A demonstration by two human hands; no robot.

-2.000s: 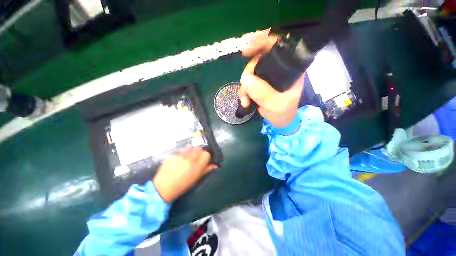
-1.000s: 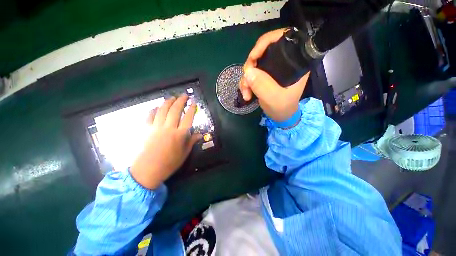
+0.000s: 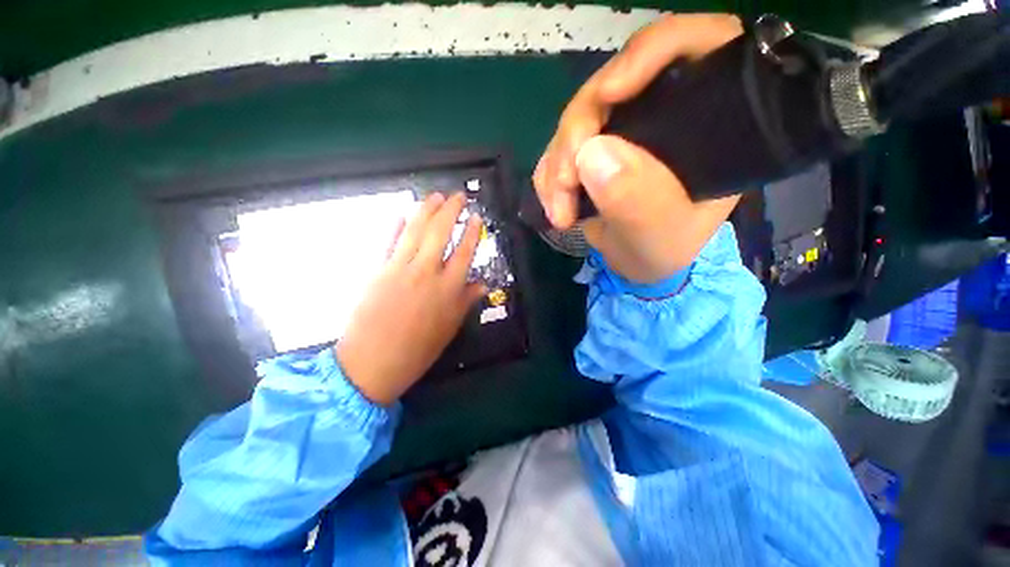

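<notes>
A tablet unit (image 3: 316,260) with a glaring white area lies in a black tray (image 3: 191,277) on the green bench. My left hand (image 3: 415,299) rests spread on the unit, its fingertips on the circuit board (image 3: 484,249) at the right end. My right hand (image 3: 642,177) grips the thick black electric screwdriver (image 3: 720,122), its front end pointing left near the tray's upper right edge. The bit tip is too small to make out. The screw dish (image 3: 567,237) is mostly hidden behind my right hand.
A second unit (image 3: 800,210) in a dark tray lies to the right, partly behind the screwdriver and sleeve. A pale green fan (image 3: 903,380) stands at the lower right, with a blue bin (image 3: 925,318) behind it. A worn white rail (image 3: 366,33) runs along the back.
My right hand has moved the screwdriver from over the dish left towards the tray, and the tool lies more level. My left hand moved up onto the unit and stays there.
</notes>
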